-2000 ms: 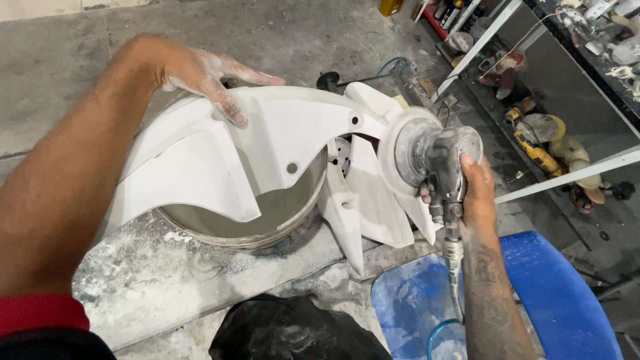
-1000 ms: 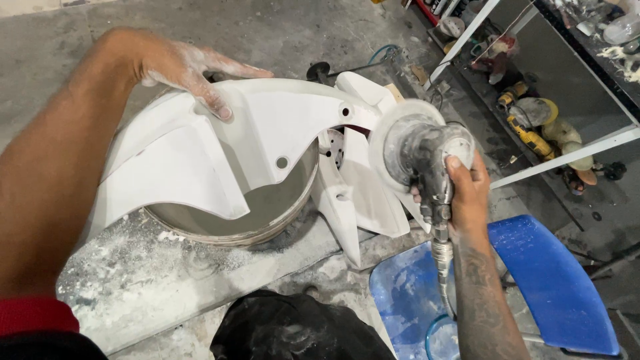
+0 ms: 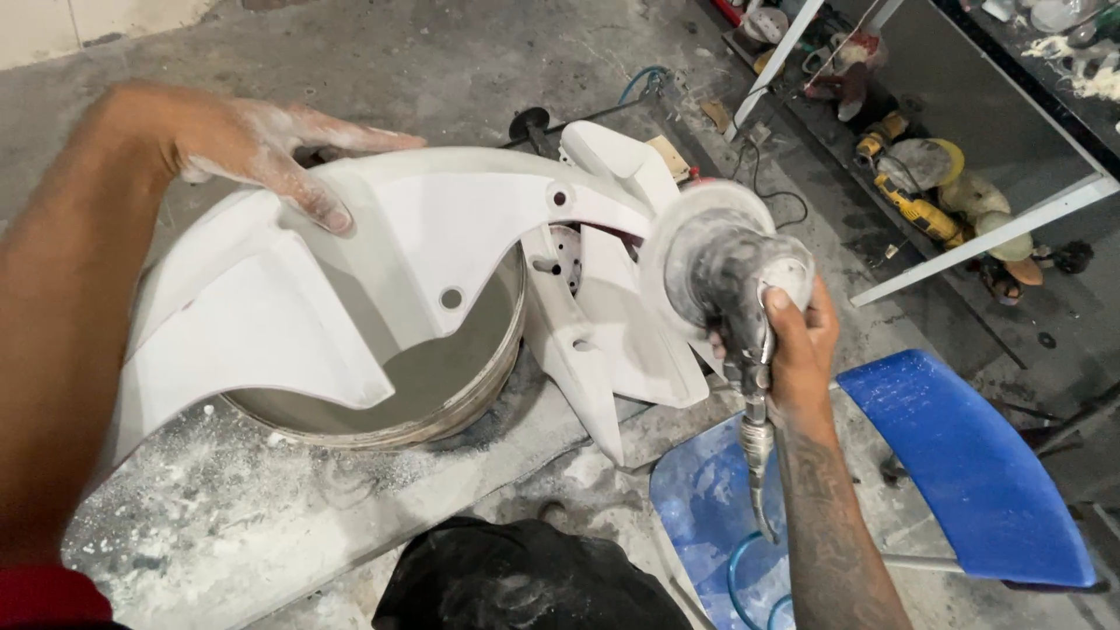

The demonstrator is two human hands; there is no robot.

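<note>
A large white molded fairing panel (image 3: 446,219) with round holes lies across the rim of a round bucket (image 3: 477,407). Dust coats my left hand (image 3: 271,153), whose thumb presses on the panel's face while the fingers reach over its upper edge. In my right hand (image 3: 792,341) is an air-powered orbital sander (image 3: 744,280), its round pad turned toward the panel's right end; whether the pad touches it cannot be told. Smaller white molded parts (image 3: 647,332) lie just right of the bucket, partly behind the pad.
A blue plastic chair has its backrest (image 3: 971,472) at the lower right and its seat (image 3: 700,516) under the air hose. White dust covers the bench surface (image 3: 210,507). A metal-framed shelf (image 3: 989,236) at the upper right holds a yellow power tool (image 3: 919,210) and sanding pads.
</note>
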